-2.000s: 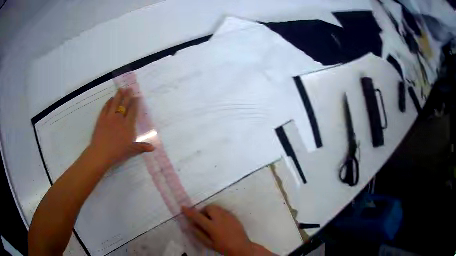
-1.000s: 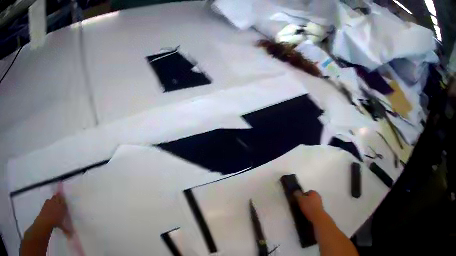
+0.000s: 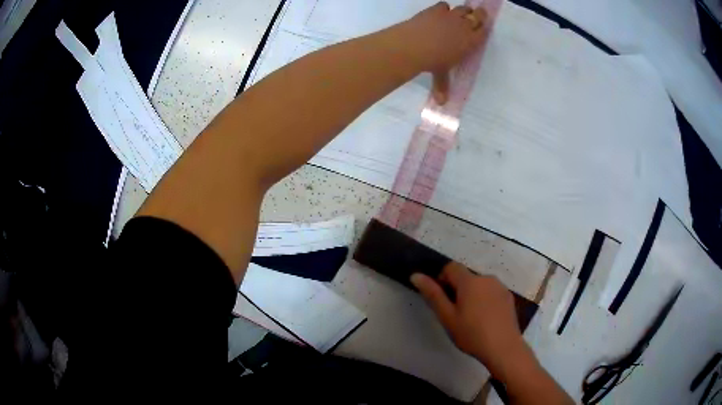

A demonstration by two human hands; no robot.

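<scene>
A clear ruler with a red-pink grid (image 3: 426,154) lies across the large white paper pattern (image 3: 546,134), which has dark navy fabric (image 3: 701,162) showing at its edge. My left hand (image 3: 451,39), with a ring, presses on the ruler's far part, fingers spread. My right hand (image 3: 479,312) grips a long flat black weight (image 3: 404,255) near the table's front edge. The weight's left end is at the ruler's near end; I cannot tell if they touch. Shears (image 3: 633,356) lie at the lower right.
Curved printed paper pieces lie at the left (image 3: 131,123) and near my body (image 3: 305,304), with a small navy piece (image 3: 305,263) between papers. Narrow dark strips (image 3: 637,257) lie right of the pattern. Small dark weights (image 3: 704,372) sit at the lower right edge.
The view has swung down and left. My right hand has brought the long black weight from beside the shears to the ruler's near end. My left hand is still on the ruler.
</scene>
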